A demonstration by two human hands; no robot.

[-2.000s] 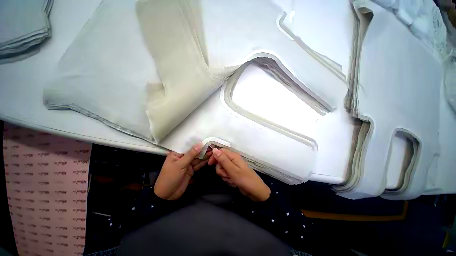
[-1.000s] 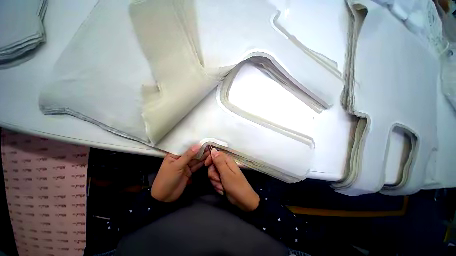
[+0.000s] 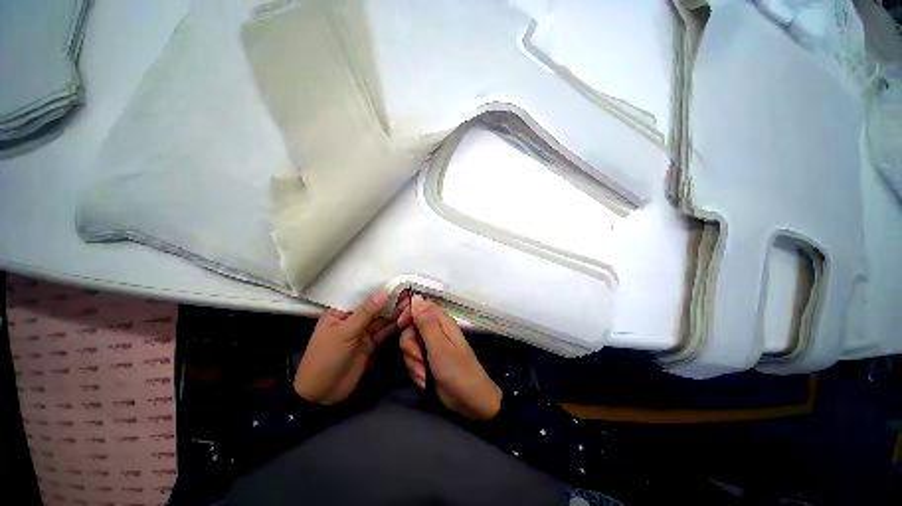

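Observation:
The off-white cut panel (image 3: 514,301) lies on top of a stack, with a U-shaped cutout and a small curved notch at its near edge. Its beige turned-back part (image 3: 346,188) lies folded over at the left. My left hand (image 3: 341,351) pinches the panel edge at the left side of the notch. My right hand (image 3: 443,358) is at the notch, fingertips closed on thread snips (image 3: 411,294), of which only a small dark part shows. A thin black cord hangs below the right fingers. The snips' blades are too small to make out.
A second panel stack (image 3: 737,217) with a rectangular cutout lies at the right. A smaller stack (image 3: 35,74) is at the far left. Crumpled clear plastic (image 3: 841,40) is at the upper right. A pink printed sheet (image 3: 94,395) hangs below the table edge (image 3: 148,291).
The view has shifted slightly, so the panels sit a little further left. My right hand has turned more upright at the notch, and the cord shows below it. My left hand keeps its pinch.

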